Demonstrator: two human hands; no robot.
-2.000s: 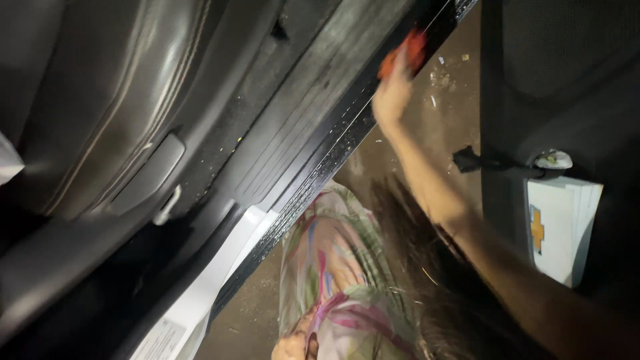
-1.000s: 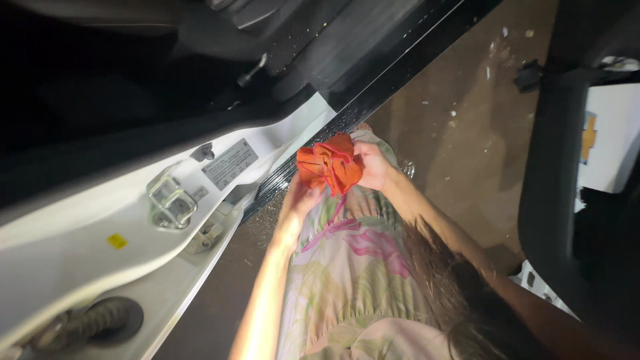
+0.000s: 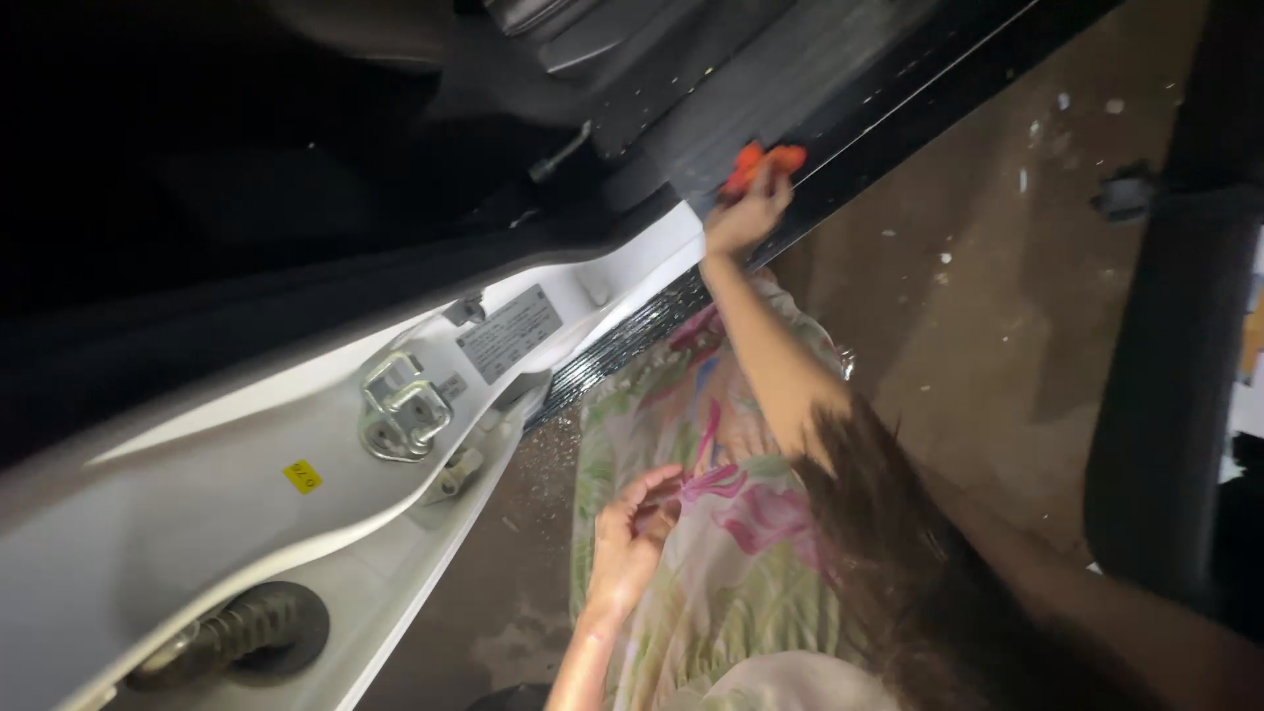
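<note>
An orange cloth (image 3: pixel 760 166) is bunched under the fingers of my right hand (image 3: pixel 748 215), against the black door sill (image 3: pixel 839 109) of a car. My left hand (image 3: pixel 635 538) is held over the lap of a floral dress (image 3: pixel 750 533), its fingers curled and apart, with nothing seen in it. Just left of my right hand, the white body pillar (image 3: pixel 652 252) meets the sill. Part of the cloth is hidden by my fingers, and the right hand is slightly blurred.
On the white pillar are a metal door striker (image 3: pixel 405 407), a printed label (image 3: pixel 510 334) and a yellow sticker (image 3: pixel 303 477). A ribbed rubber boot (image 3: pixel 247 632) sits lower left. The dark edge of an open door (image 3: pixel 1165 375) stands at right, above wet brown ground (image 3: pixel 948 326).
One second ago both hands held the orange cloth together above the dress. Since then my left hand has let go and drawn back, while my right hand has moved the cloth up onto the sill.
</note>
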